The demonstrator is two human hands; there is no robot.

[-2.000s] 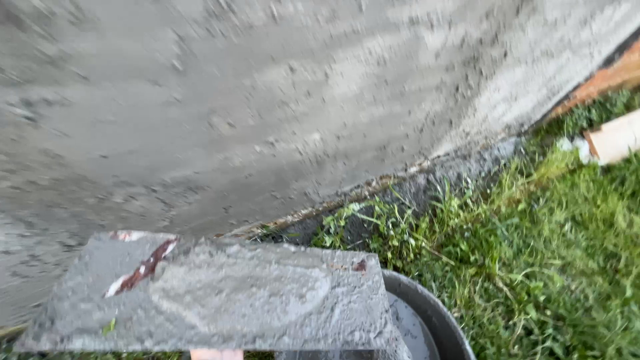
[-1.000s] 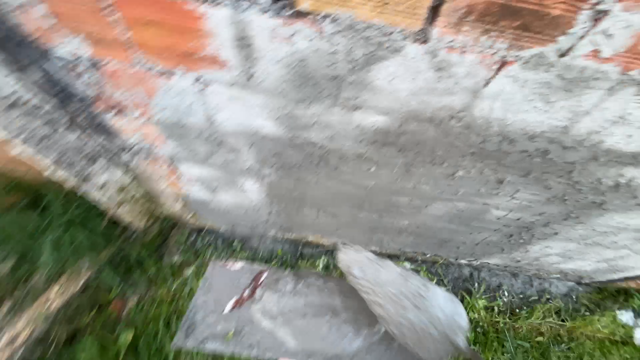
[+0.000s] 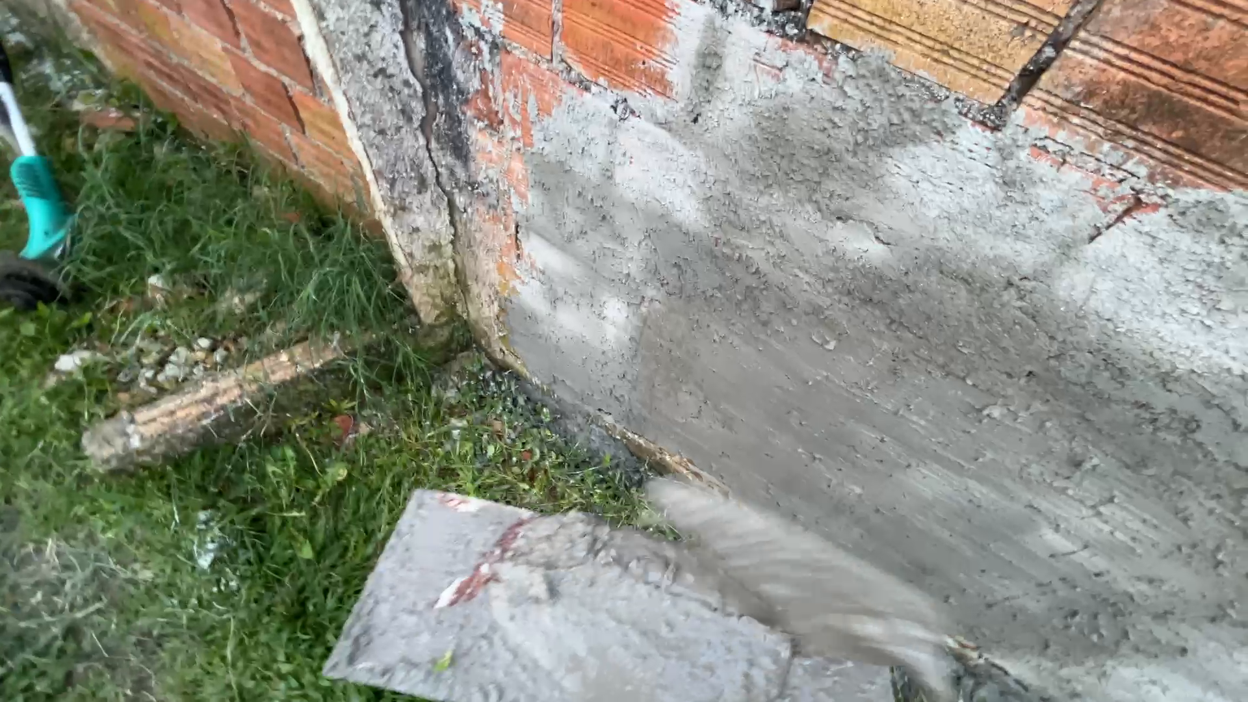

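Note:
Neither my left hand nor my right hand shows in the head view. A flat rectangular board (image 3: 604, 624) smeared with wet grey mortar (image 3: 556, 561) lies across the bottom middle, with a red-and-white mark near its upper left. Over its right end is a motion-blurred grey tool (image 3: 809, 565), perhaps a trowel; its handle and whatever holds it are hidden or out of frame. Just behind stands a wall partly covered in grey mortar (image 3: 829, 361), with ridged hollow clay bricks (image 3: 1150, 88) bare along the top.
At the left, a weathered concrete pillar (image 3: 390, 127) joins a brick wall (image 3: 234, 78). A broken post-like piece (image 3: 214, 400) lies on the grass (image 3: 244, 546) near small stones (image 3: 175, 361). A teal-handled tool (image 3: 41, 205) shows at the far left edge.
The view has swung left, bringing in the pillar and grass. The blurred tool, not seen two seconds ago, appears over the board's right end one second ago and now. The round bucket rim has left view.

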